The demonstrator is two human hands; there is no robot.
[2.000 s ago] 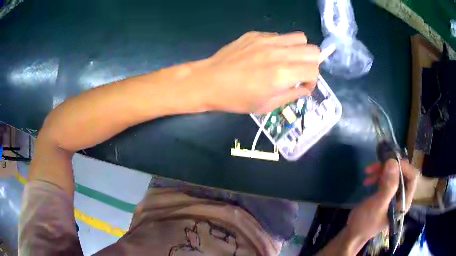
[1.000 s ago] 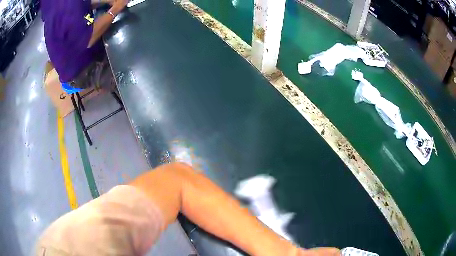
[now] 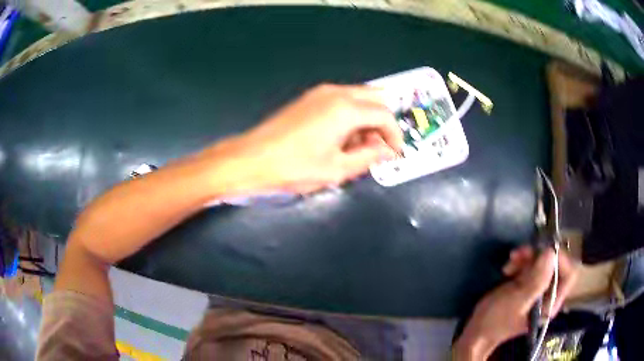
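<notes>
A white socket housing [image 3: 452, 144] lies open side up on the dark green bench mat. A green circuit board [image 3: 426, 125] with a yellow block shows inside it. A brass contact strip [image 3: 472, 92] sticks out beyond the housing's upper right side on a white wire [image 3: 462, 109]. My left hand [image 3: 339, 137] grips the housing's left side; its fingertips are partly hidden. My right hand [image 3: 533, 282] holds the soldering iron [image 3: 542, 243] at the lower right, away from the housing, its tip pointing up. A pale tube loops beside the iron.
A wooden-edged holder [image 3: 560, 127] with dark contents stands at the right. A worn pale rail [image 3: 282, 8] runs along the bench's far edge, with green conveyor beyond. A clear plastic bag [image 3: 611, 21] lies at the upper right. Gold-coloured pieces [image 3: 563, 347] sit at the lower right.
A second ago the view faced left along the bench and conveyor, with my left arm reaching low in the picture. Now it faces the work spot, where my left hand holds a housing turned differently from the earlier one.
</notes>
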